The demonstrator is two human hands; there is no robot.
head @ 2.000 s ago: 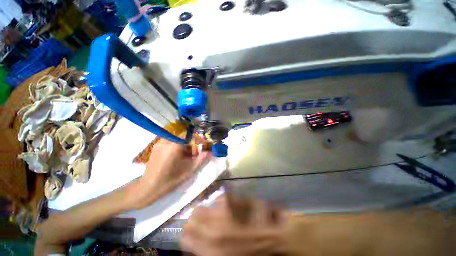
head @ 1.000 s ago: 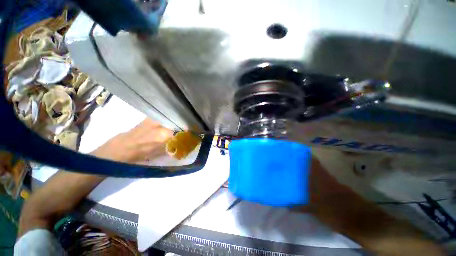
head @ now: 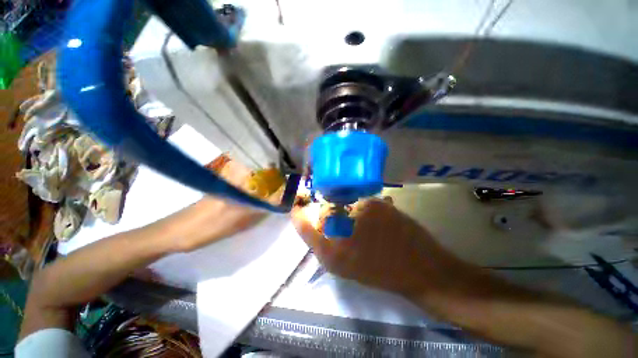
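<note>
A plush panel (head: 245, 297), white back up, runs from the needle area to the table's front edge; a bit of its brown face shows beyond my left hand. My left hand (head: 234, 199) holds it left of the needle, fingertips partly hidden by the blue thread guard (head: 150, 150) and yellow attachment (head: 264, 182). My right hand (head: 371, 241) is at the panel's upper edge by the needle, fingertips bunched, partly behind the blue tension knob (head: 348, 164) and small lower knob (head: 338, 225). A thin dark point shows below it; I cannot tell if it is held snips.
The muzzle pile (head: 77, 164) lies left of the machine on the brown plush stack (head: 42, 84). The white machine head (head: 532, 147) spans the upper right. Dark snips (head: 617, 281) lie at far right. The ruler strip (head: 350, 337) edges the table. A small black device (head: 507, 194) shows red lights.
My right hand has come in from the front and right to the needle area beside my left hand. The view moved close to the machine head, then back a little.
</note>
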